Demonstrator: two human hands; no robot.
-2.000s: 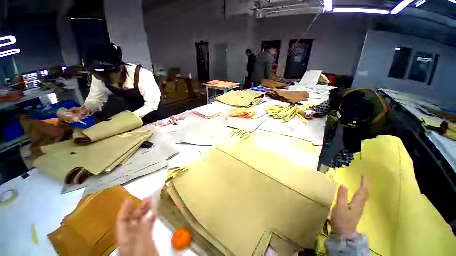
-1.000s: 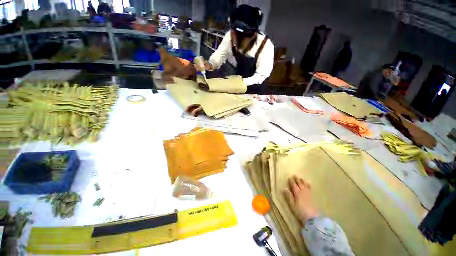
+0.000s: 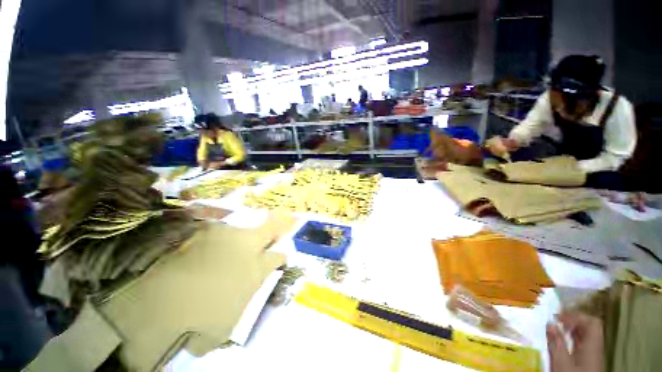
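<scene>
My left hand (image 3: 577,341) is low at the right, blurred and cut off by the bottom edge, beside a stack of tan panels (image 3: 639,327). A small pale spot shows at its fingers; whether it holds anything cannot be told. My right hand is out of the picture. A stack of orange-tan panels (image 3: 490,269) lies left of and beyond my hand. A clear crumpled plastic piece (image 3: 475,311) lies between them. A long yellow ruler with a black strip (image 3: 414,327) lies slanted in front.
A blue tray (image 3: 322,241) holds small parts, with small clusters nearby. Large olive panels (image 3: 189,283) and a tall pile (image 3: 109,196) stand left. Yellow strips (image 3: 319,190) lie behind. A person (image 3: 581,123) handles rolled tan panels at right; another in yellow (image 3: 219,149) works farther back.
The view has turned left, bringing the olive pile into sight. The orange item and black-handled tool have left view. My left hand has come off the top of the tan stack to its left side.
</scene>
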